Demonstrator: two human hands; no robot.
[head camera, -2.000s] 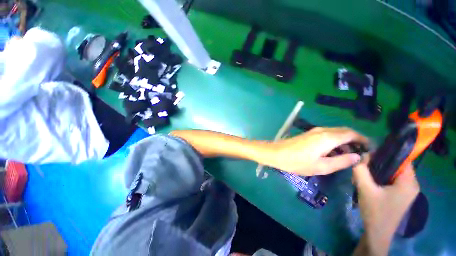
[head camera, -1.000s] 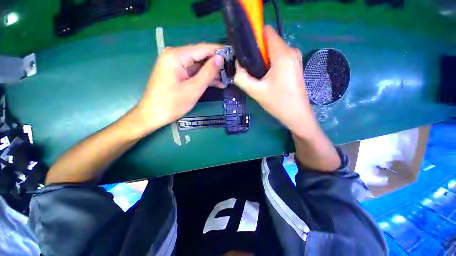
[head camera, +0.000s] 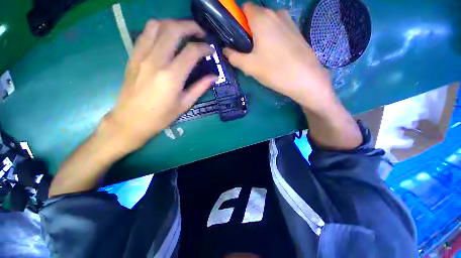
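Observation:
The black plastic frame (head camera: 232, 107) lies on the green mat in front of me, its ribbed arm pointing left under my left hand. A small black part with a silver-white plate (head camera: 220, 70) sits at the frame's crossbar. My left hand (head camera: 146, 83) holds this part from the left, thumb and fingertips at its edge. My right hand (head camera: 283, 58) is closed around the black and orange electric screwdriver (head camera: 225, 22), over the upper end of the crossbar. The driver's tip and the frame's upper end are hidden.
A round perforated dish (head camera: 339, 33) with tiny dark screws is at the upper right. A pale tape strip (head camera: 122, 27) is on the mat. Another black frame (head camera: 45, 15) is at upper left, a heap of small parts (head camera: 22, 174) at lower left. An open cardboard box (head camera: 450, 113) is below the bench at right.
The view first swung right and now sits closer. The small part, earlier pinched in my left fingers, is now down at the crossbar. My left hand is more spread; the screwdriver stays in my right hand.

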